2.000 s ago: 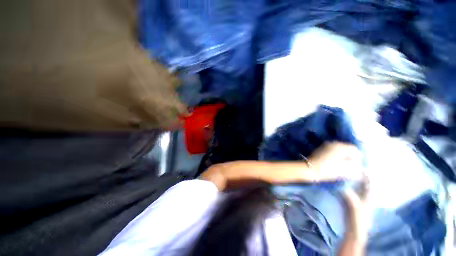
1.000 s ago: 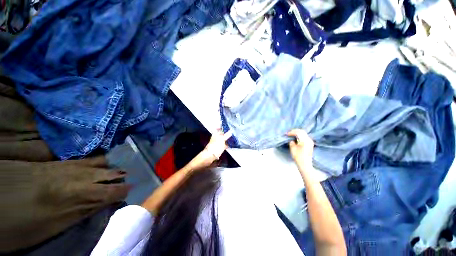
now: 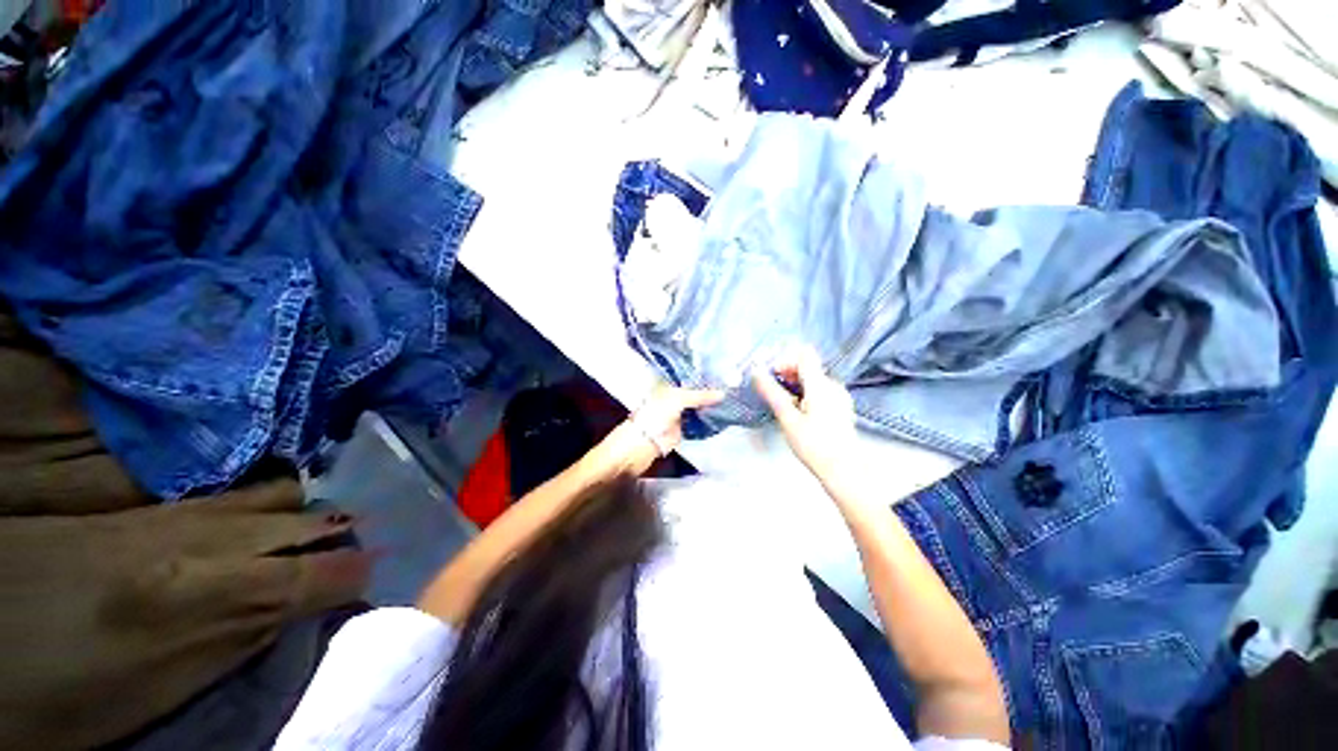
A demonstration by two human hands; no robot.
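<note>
The inside-out jeans [image 3: 800, 235] lie on the white table with pale grey-blue cloth up and the legs running right. Their dark blue waistband [image 3: 628, 220] loops open at the left, with white pocket cloth inside it. My left hand [image 3: 668, 417] holds the jeans' near edge at the waistband. My right hand [image 3: 804, 399] is just right of it over the same edge, fingers bent and fingertips close together. A small dark spot shows at those fingertips; I cannot tell if it is a tool.
Finished-side jeans [image 3: 1159, 484] with a dark flower-like mark lie at right. A blue denim pile [image 3: 191, 191] fills the upper left, brown garments [image 3: 147, 587] the lower left. Navy printed cloth [image 3: 807, 56] lies beyond the work. A red thing [image 3: 484, 481] is below the table edge.
The blurred view has steadied. Since one second ago my right hand has moved left along the jeans' edge, closer to my left hand, which still holds the waistband end.
</note>
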